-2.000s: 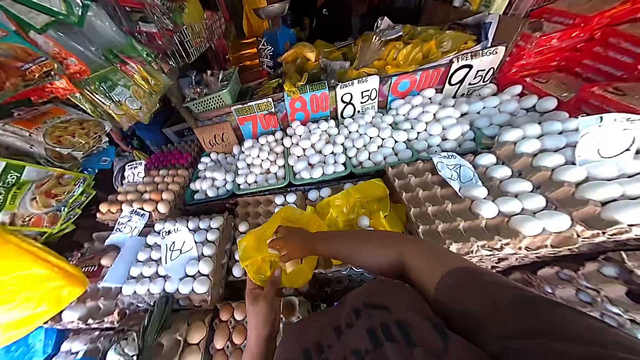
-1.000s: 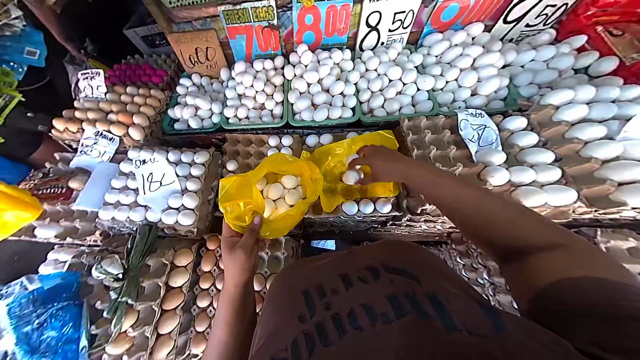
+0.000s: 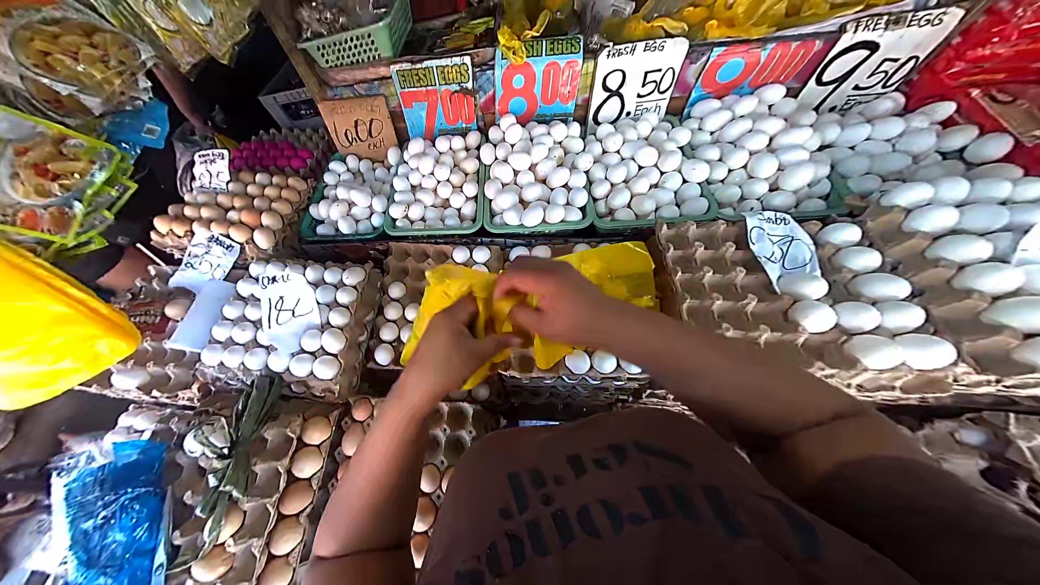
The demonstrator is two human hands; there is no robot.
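Note:
A yellow plastic bag [image 3: 443,305] is gathered between my two hands above the middle egg trays. My left hand [image 3: 455,345] grips its lower side. My right hand [image 3: 548,296] pinches the upper edge from the right. The bag's contents are hidden now. Beside it, another piece of yellow plastic [image 3: 621,272] lies on the trays, partly behind my right hand. White eggs [image 3: 396,310] sit in a cardboard tray just left of the bag, and more white eggs [image 3: 591,361] show below my right wrist.
Green baskets [image 3: 540,219] heaped with white eggs line the back under price signs [image 3: 638,77]. A partly filled cardboard tray [image 3: 715,296] lies at right, a fuller egg tray [image 3: 284,325] at left. Brown eggs [image 3: 296,496] are nearer me. Yellow plastic [image 3: 57,325] hangs far left; blue plastic [image 3: 114,512] lies below.
My right hand has moved left from the other yellow plastic to the bag. The bag's mouth, open with eggs showing one second ago, is now gathered between my hands.

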